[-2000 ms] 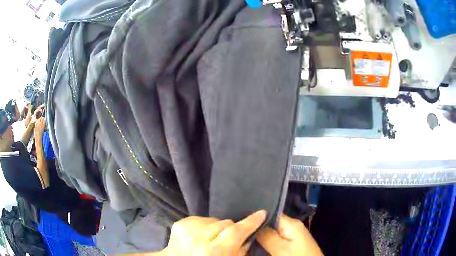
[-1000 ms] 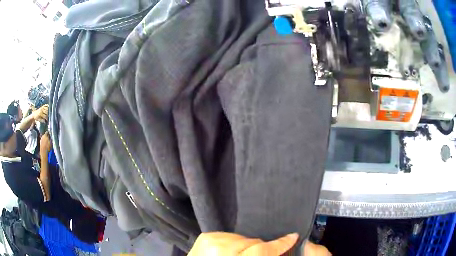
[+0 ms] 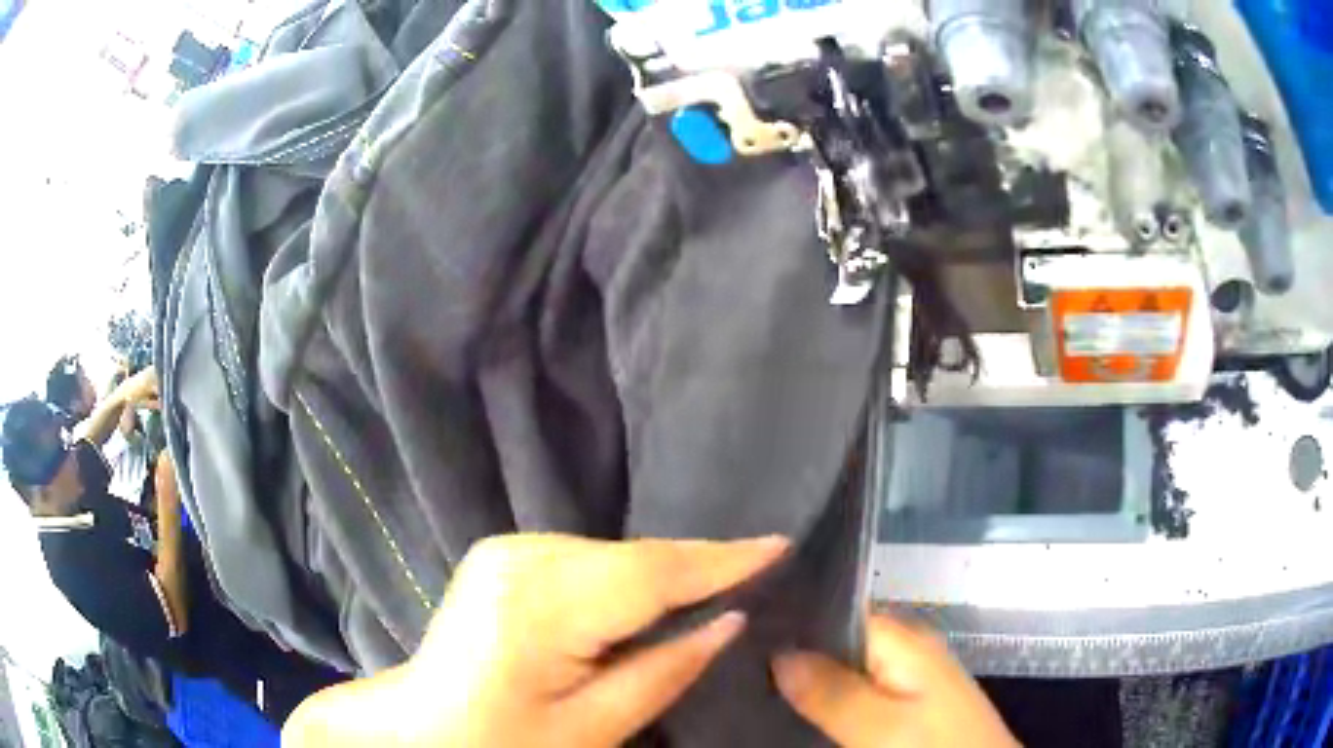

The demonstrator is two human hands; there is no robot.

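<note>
A large dark grey garment [image 3: 453, 336] is heaped left of the overlock machine [image 3: 1023, 219]. A flat panel of it runs down from the presser foot [image 3: 855, 271], its raw edge along the right. My left hand [image 3: 541, 628] lies on the panel at the lower middle, thumb and forefinger extended and pinching a fold of cloth. My right hand [image 3: 892, 687] holds the cloth edge at the bottom, thumb on top; its other fingers are partly hidden. Thin dark threads hang beside the foot.
Grey tension knobs [image 3: 1126, 73] stand at the top right. An orange warning label [image 3: 1121, 335] is on the white looper cover. A measuring tape [image 3: 1111, 646] follows the curved table edge. Another person [image 3: 110, 548] is at far left. Blue plastic crates show at the lower left and lower right.
The view has shifted, so the machine sits lower and further left. Both hands have come further into view, higher up the panel, and the left hand's fingers are more spread.
</note>
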